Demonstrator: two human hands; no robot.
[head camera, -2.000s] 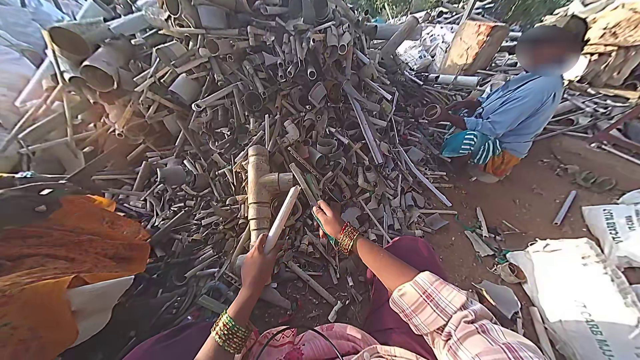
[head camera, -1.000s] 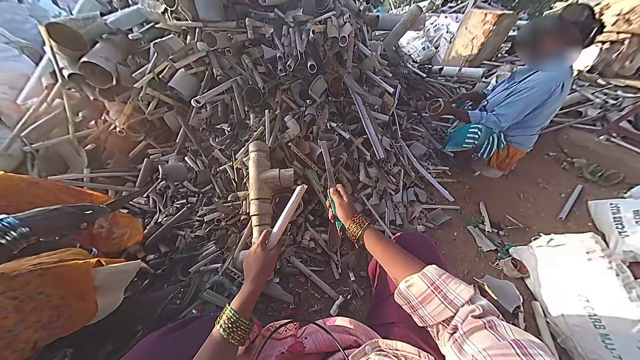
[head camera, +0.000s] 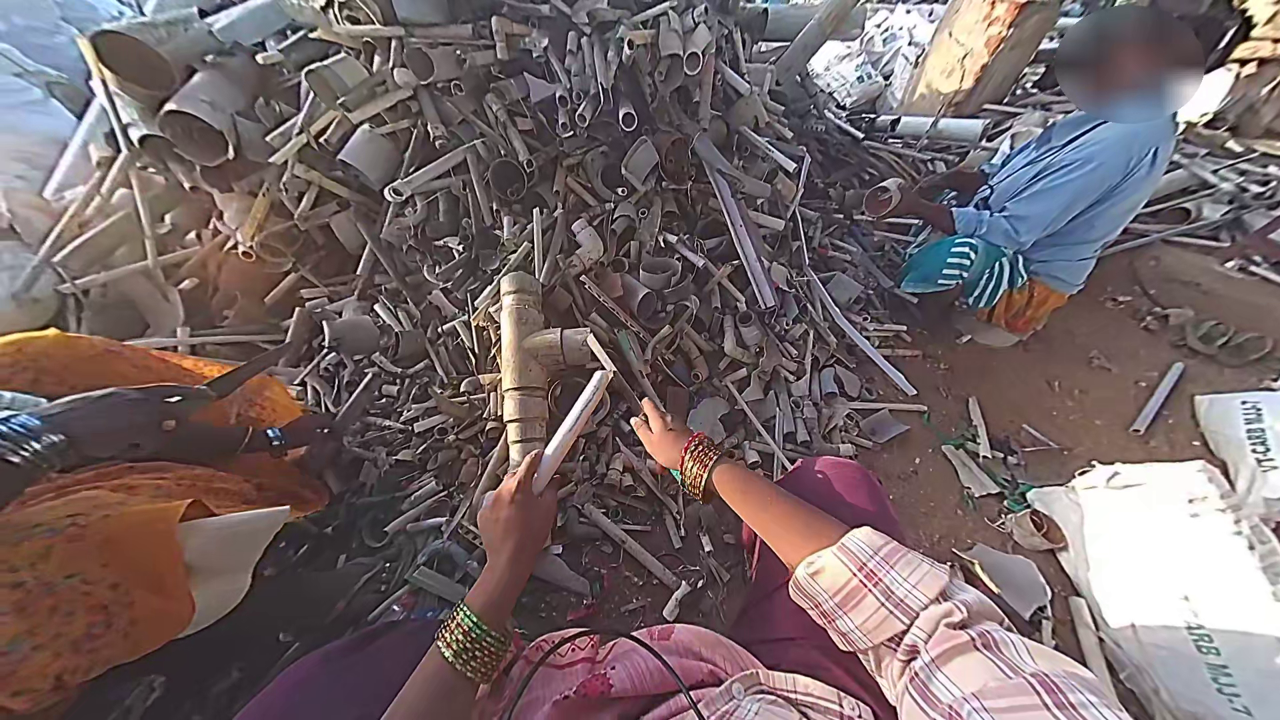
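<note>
My left hand (head camera: 518, 515) is closed around the lower end of a white plastic pipe piece (head camera: 573, 430), which points up and to the right. Just right of it, my right hand (head camera: 662, 435) grips a thin, long tool with a narrow blade (head camera: 612, 368); its exact kind cannot be told. The blade's tip lies close above the pipe's upper end. Behind both hands, a thick beige pipe with a tee fitting (head camera: 523, 370) stands in the scrap, its side branch pointing right.
A large heap of scrap pipes (head camera: 600, 200) rises ahead. Another person (head camera: 1070, 200) sits at the right, holding a pipe fitting (head camera: 883, 199). At the left edge is a co-worker's arm (head camera: 130, 430) with a blade. White sacks (head camera: 1160, 560) lie on the ground at the lower right.
The blade in my right hand was more upright a second ago and now tilts left toward the pipe's upper end. A co-worker's arm has come into view at the left.
</note>
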